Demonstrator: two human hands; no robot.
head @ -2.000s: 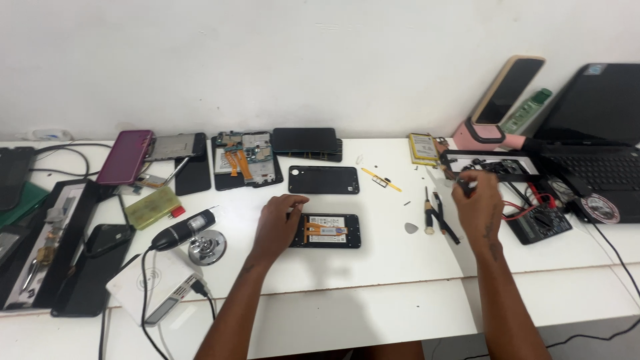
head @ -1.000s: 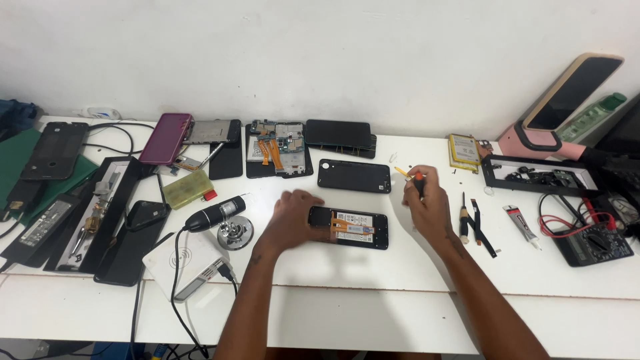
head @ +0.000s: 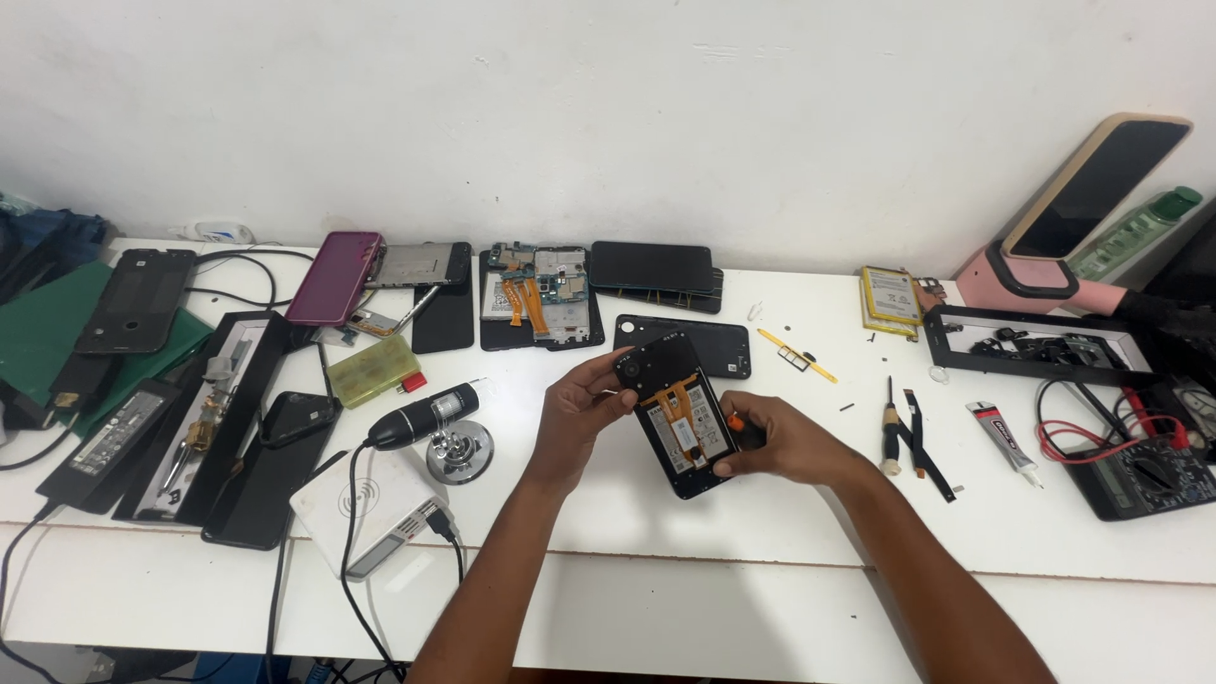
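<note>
An opened smartphone (head: 679, 418), its battery and orange flex cables exposed, is held tilted over the white table. My left hand (head: 584, 408) grips its upper left edge by the camera, thumb on the face. My right hand (head: 784, 442) holds its lower right edge, with an orange and black tool (head: 746, 429), seemingly a screwdriver, between the fingers; the tool is mostly hidden. Behind the phone lies a black phone back cover (head: 727, 347), partly covered by it. To the right are a yellow flex strip (head: 796, 355), a precision screwdriver (head: 891, 437) and a black flex cable (head: 926, 446).
At left stand a USB microscope (head: 427, 416) on its round base (head: 460, 454), a white box (head: 332, 503) and a yellow plastic case (head: 373, 372). Disassembled phones (head: 541, 299) line the back. At right are a glue tube (head: 1005, 442), a multimeter (head: 1140, 480) and a parts tray (head: 1035, 318).
The smartphone, earlier lying on the table under my left hand, is now lifted and turned in both hands. My right hand has moved leftward to the phone from the tools at the right.
</note>
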